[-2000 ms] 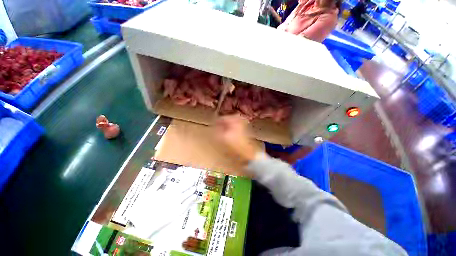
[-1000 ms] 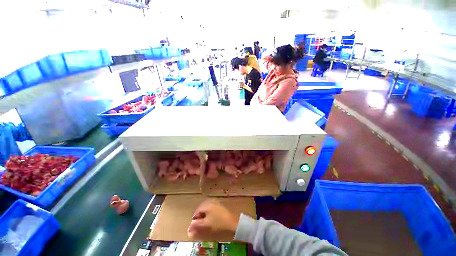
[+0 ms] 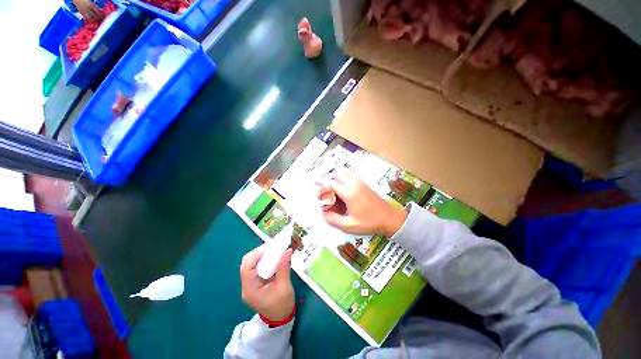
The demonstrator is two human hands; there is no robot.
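My left hand (image 3: pixel 270 286), with a red bracelet at the wrist, holds a white squeeze bottle (image 3: pixel 274 254), its tip pointing up toward my right hand. My right hand (image 3: pixel 358 205) holds a small pinkish-tan figurine part (image 3: pixel 327 198) between thumb and fingers above the printed cardboard mat (image 3: pixel 383 305). The bottle and the part are apart. A second white squeeze bottle (image 3: pixel 166 287) lies on the green surface left of my left hand. A single tan figurine (image 3: pixel 311 43) is on the green surface near the cabinet.
The off-white cabinet (image 3: pixel 344 26) at upper right holds pink pieces (image 3: pixel 429 21) in cardboard compartments; a brown flap (image 3: pixel 436 140) sticks out toward me. A blue crate (image 3: pixel 204 66) with white bags is at upper left. Another blue crate (image 3: pixel 583 245) is at right.
The view has tilted down to the mat. My left hand with the bottle has come into view. My right hand is now over the printed mat, away from the cabinet flap.
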